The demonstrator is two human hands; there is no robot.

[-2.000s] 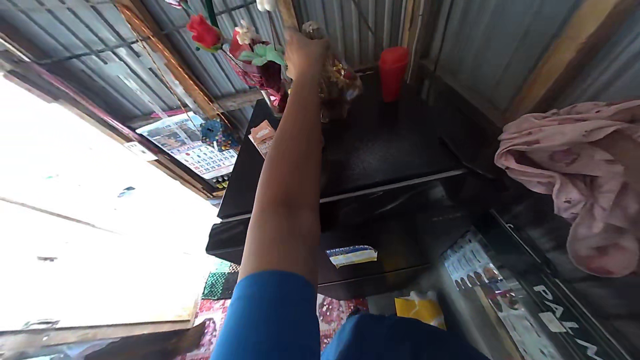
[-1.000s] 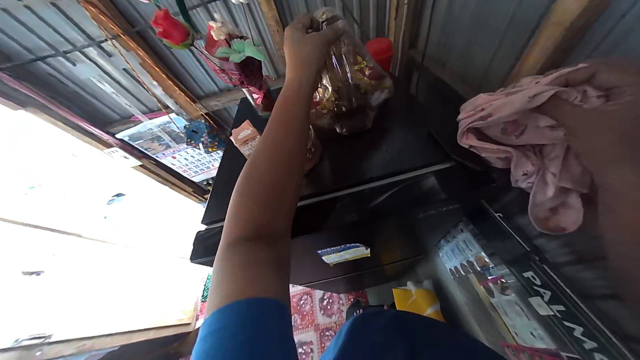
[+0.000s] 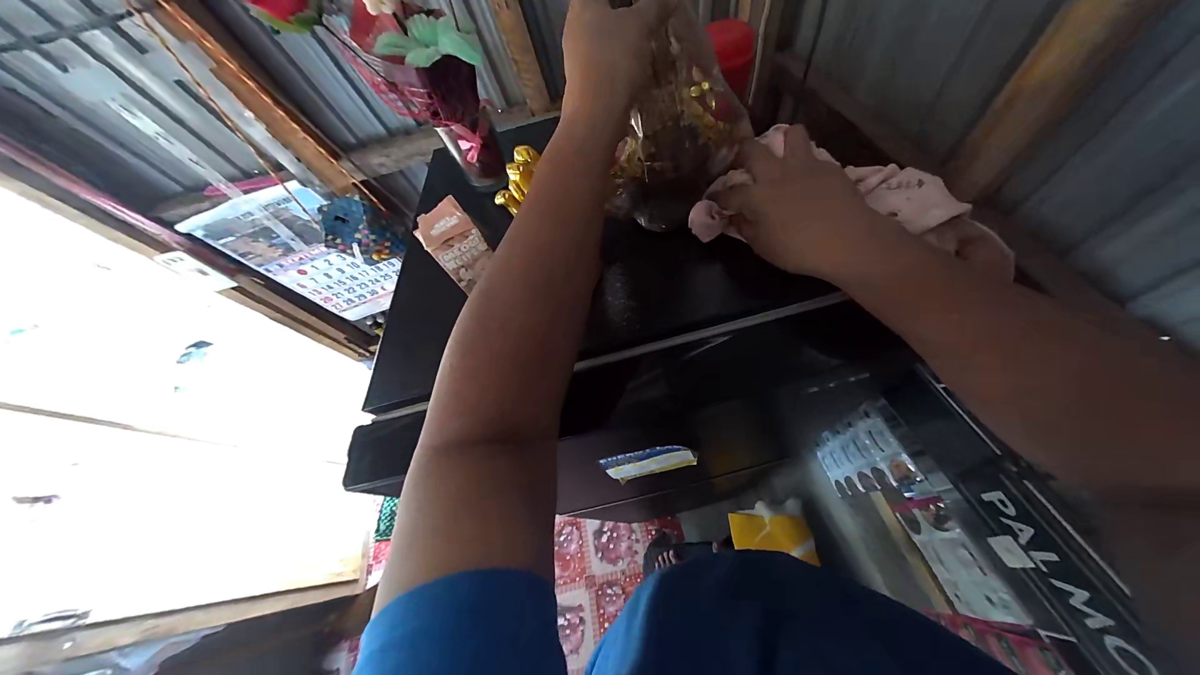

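Note:
My left hand point(image 3: 614, 47) grips the gathered top of a clear plastic wrap around a decorative bundle point(image 3: 689, 122) with gold and red bits. The bundle is over the black top of a cabinet point(image 3: 656, 300); whether its base touches the surface cannot be told. My right hand point(image 3: 792, 206) holds a pink patterned cloth point(image 3: 905, 197) beside the lower right of the bundle. Part of the cloth is bunched under my fingers, and the rest trails to the right along the cabinet top.
Left of my left arm stand a glass vase point(image 3: 478, 150) with artificial flowers, gold ornaments point(image 3: 517, 178) and a small printed carton point(image 3: 455, 242). A red plastic cup point(image 3: 731, 56) is behind the bundle. A wall calendar point(image 3: 309, 253) hangs at left; corrugated metal walls point(image 3: 881, 75) enclose the corner.
My right hand, out of view two seconds ago, has brought the pink cloth from the right to the bundle. My left hand still holds the wrap, and the gold ornaments now show.

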